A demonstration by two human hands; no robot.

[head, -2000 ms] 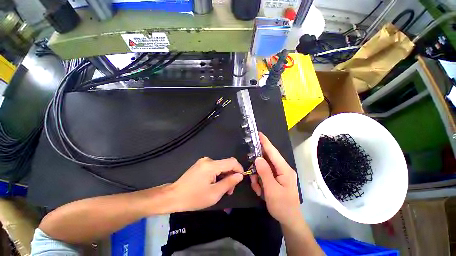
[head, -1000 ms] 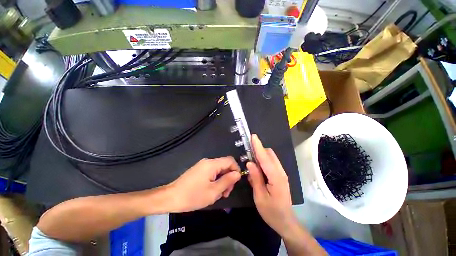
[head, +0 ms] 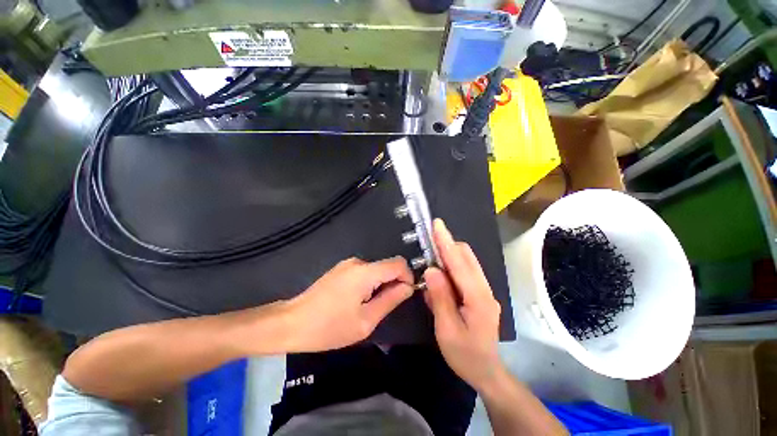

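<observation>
A silver loading bar point(head: 409, 185) with small pegs along its left side is held tilted above the black mat. My right hand point(head: 463, 308) grips its near end between thumb and fingers. My left hand point(head: 353, 302) pinches a small cable end with a tiny gold tip at the bar's lowest peg; the fingers hide most of it. Black cables point(head: 230, 256) loop over the mat, their bare coloured wire ends lying beside the bar's far end.
The pale green press platen point(head: 358, 49) crosses the top, above the mould base plate point(head: 362, 109). A yellow box point(head: 526, 145) stands behind the mat's right corner. A white scrap bucket point(head: 660, 285) with a black tangle stands at right. More cables point(head: 30, 247) lie at left.
The bar has shifted left and tilted from its earlier place, so its far end now meets the loose wire ends. Both hands stay together at its near end. The view has shifted slightly.
</observation>
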